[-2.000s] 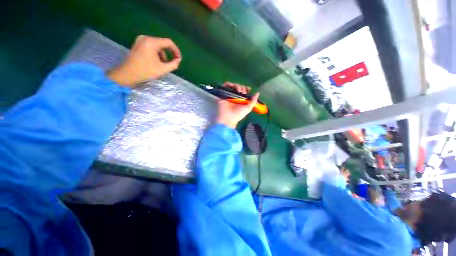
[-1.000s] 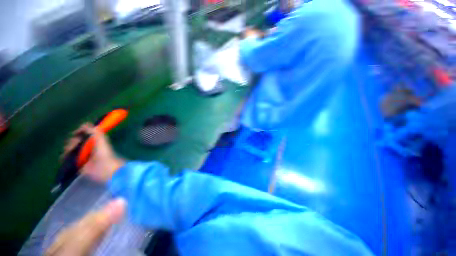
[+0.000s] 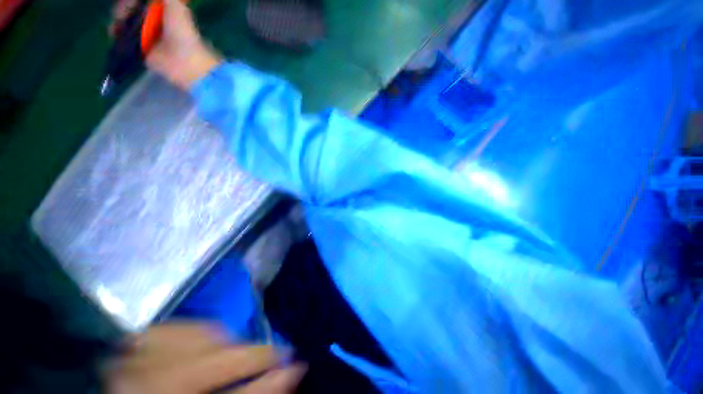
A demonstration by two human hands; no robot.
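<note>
My right hand [image 3: 176, 45] is at the top left and grips the orange-and-black electric screwdriver [image 3: 152, 26], which is cut off by the top edge. Its tip points down and left, past the far corner of the silvery mat [image 3: 154, 185]. The mat lies on the green bench with no part on it. My left hand [image 3: 204, 362] is at the bottom edge, blurred and partly cut off, near the mat's front corner. Its fingers are bent; whether it holds anything cannot be told.
A dark perforated disc [image 3: 287, 19] lies on the green bench [image 3: 351, 54] right of the screwdriver. Blue floor [image 3: 555, 169] is at the right, with a blurred pale blue object [image 3: 684, 185] at the edge. Blue cloth of another person's smock [image 3: 532, 38] shows at the top right.
The view has swung back down toward the mat. The screwdriver stays in my right hand, now at the top left. My left hand now shows lower, at the bottom edge.
</note>
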